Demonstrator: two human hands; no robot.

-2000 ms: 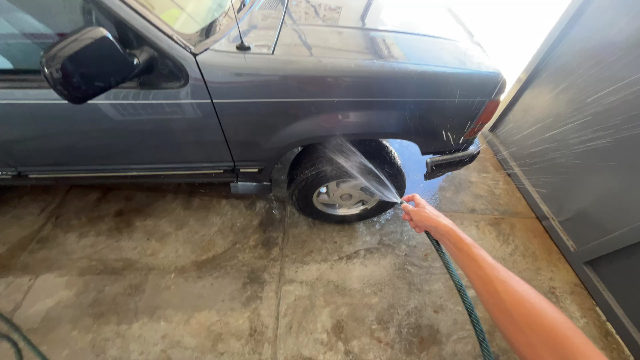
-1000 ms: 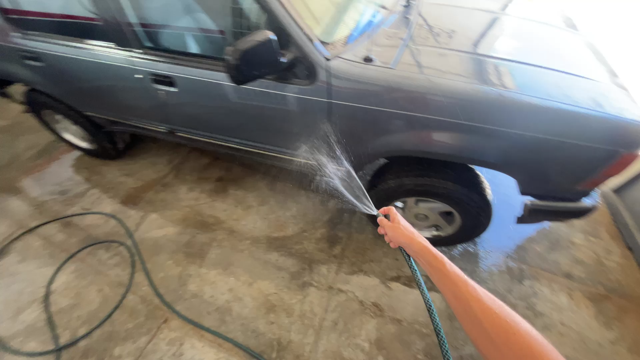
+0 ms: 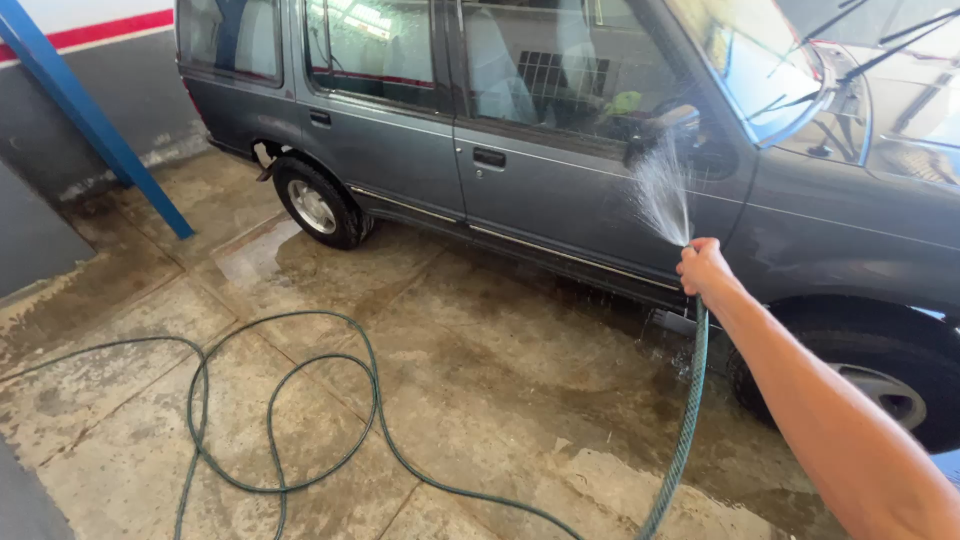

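Note:
My right hand [image 3: 705,268] is closed around the end of a green garden hose [image 3: 691,405], which hangs down from it to the bottom edge. A fan of water [image 3: 666,196] sprays up from the hose end in front of the dark grey car's side mirror [image 3: 664,135]. Behind the spray is the front door [image 3: 570,191] of the car, with its handle [image 3: 490,157] left of the water. Drops fall below the sill near the front wheel [image 3: 877,382], which my forearm partly hides. My left hand is out of view.
More hose lies in loops [image 3: 277,489] on the wet concrete floor [image 3: 465,360]. A blue metal post [image 3: 112,135] leans across the view at the upper left, before a grey wall [image 3: 161,97]. The car's rear wheel [image 3: 315,202] stands near the middle left.
The spray has moved from the front wheel to the front door and side mirror. The view has swung left, bringing the car's rear and the looped hose into sight.

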